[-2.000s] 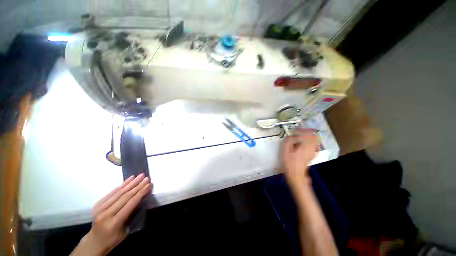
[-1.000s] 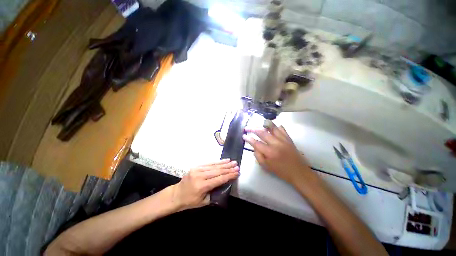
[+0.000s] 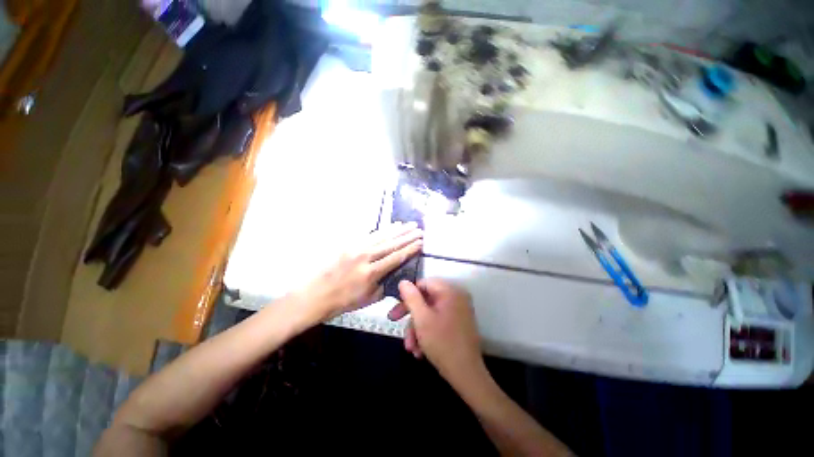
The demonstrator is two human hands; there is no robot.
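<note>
The dark strap-like work piece [image 3: 403, 275] lies on the white table, running from under the needle area [image 3: 435, 186] towards the front edge. My left hand [image 3: 361, 272] lies flat on it, fingers together and pointing at the needle. My right hand [image 3: 439, 323] is at the table's front edge, thumb and fingers pinching the near end of the work piece. The fingers hide part of the strip. The presser foot is blurred by glare.
The white sewing machine arm [image 3: 607, 152] spans the back. Blue thread snips [image 3: 616, 265] lie right of the needle. A parts tray [image 3: 757, 344] is at the right end. A dark pile of cut pieces [image 3: 192, 116] lies on cardboard [image 3: 116, 308] at left, with a phone [image 3: 178, 20] above.
My right hand has moved from beside the needle down to the near end of the work piece. My left hand has moved forward, closer to the needle. Less of the strip shows.
</note>
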